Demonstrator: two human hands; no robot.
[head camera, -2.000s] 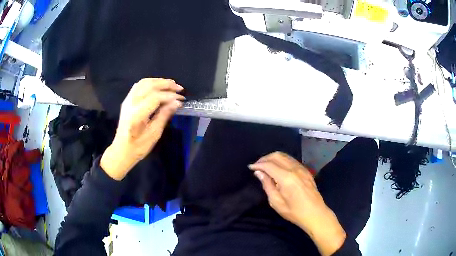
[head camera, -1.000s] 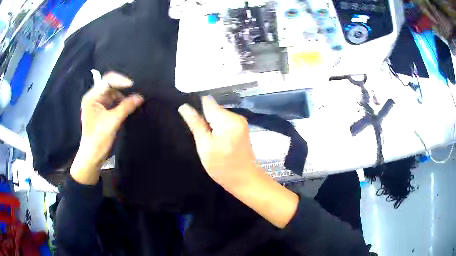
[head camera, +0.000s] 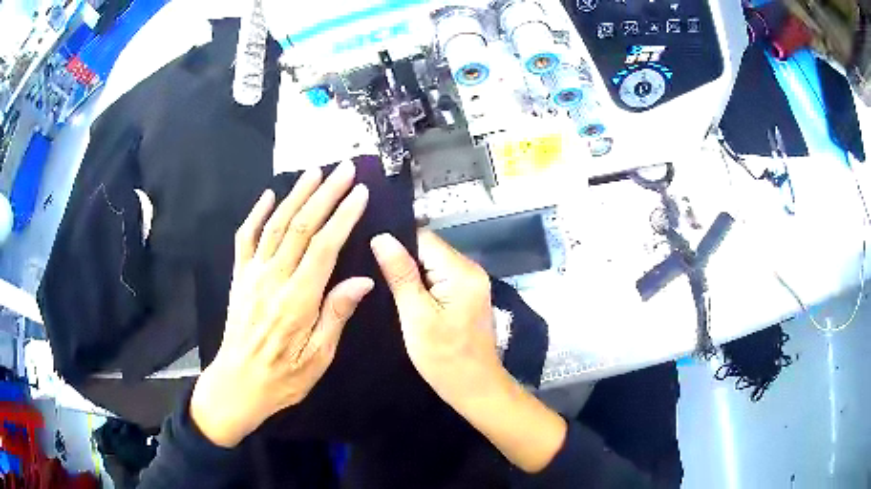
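Note:
A black garment panel (head camera: 368, 382) lies over the table's front edge with its far edge at the needle area (head camera: 396, 129) of the white overlock machine (head camera: 358, 38). My left hand (head camera: 291, 306) lies flat on the panel, fingers spread and pointing to the needle area. My right hand (head camera: 449, 306) grips the panel's right edge between thumb and fingers, just in front of the machine. A stack of black cut pieces (head camera: 162, 162) lies to the left, with a pale loose thread on it.
A grey scrap opening (head camera: 501, 244) is right of my right hand. Crossed dark strips (head camera: 686, 258) lie on the table's right side, near black cords (head camera: 754, 361) hanging at the edge. Thread snips (head camera: 783, 167) lie at the far right. The dial panel (head camera: 659, 57) is at the back right.
The panel has come up from the front edge to the needle area. My left hand has flattened onto it, and my right hand has moved from my lap to the panel's right edge.

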